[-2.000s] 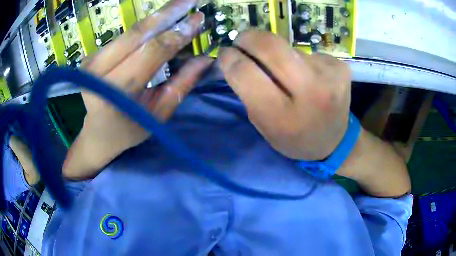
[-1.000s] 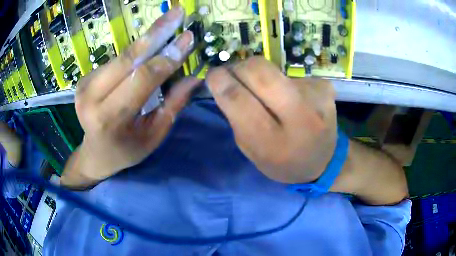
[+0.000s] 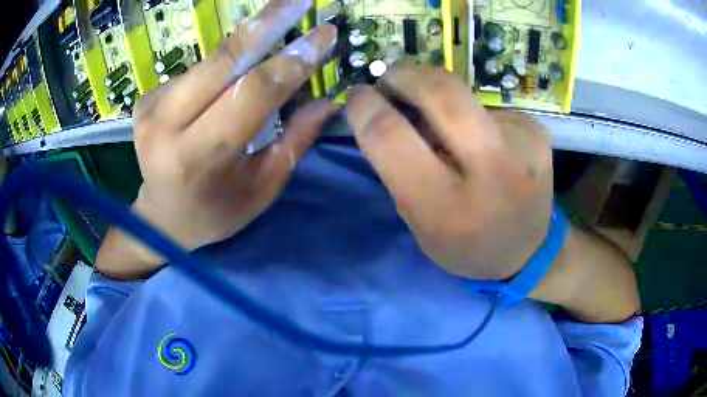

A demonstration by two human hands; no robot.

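Observation:
A pale circuit board (image 3: pixel 391 35) with capacitors and a black chip lies at the bench edge beside yellow strips (image 3: pixel 448 39). My right hand (image 3: pixel 469 174), in a blue wristband (image 3: pixel 539 260), has its fingertips at the board's front edge by a white-topped capacitor (image 3: pixel 377 68). My left hand (image 3: pixel 221 136) is at the board's left side, index finger and thumb apart. A small silvery-white object (image 3: pixel 266 136) shows between left thumb and palm; whether it is held is unclear. What the right fingertips touch is hidden.
Another board (image 3: pixel 508 46) lies to the right, and several with yellow strips (image 3: pixel 159 39) run left along the metal rail (image 3: pixel 620 139). A blurred blue cord (image 3: pixel 225 291) crosses in front of my body. A blue box (image 3: pixel 674 349) is low right.
Boards and hands shift slightly up and right in the view compared with one second ago. The blue cord has swung. Both hands stay at the same board.

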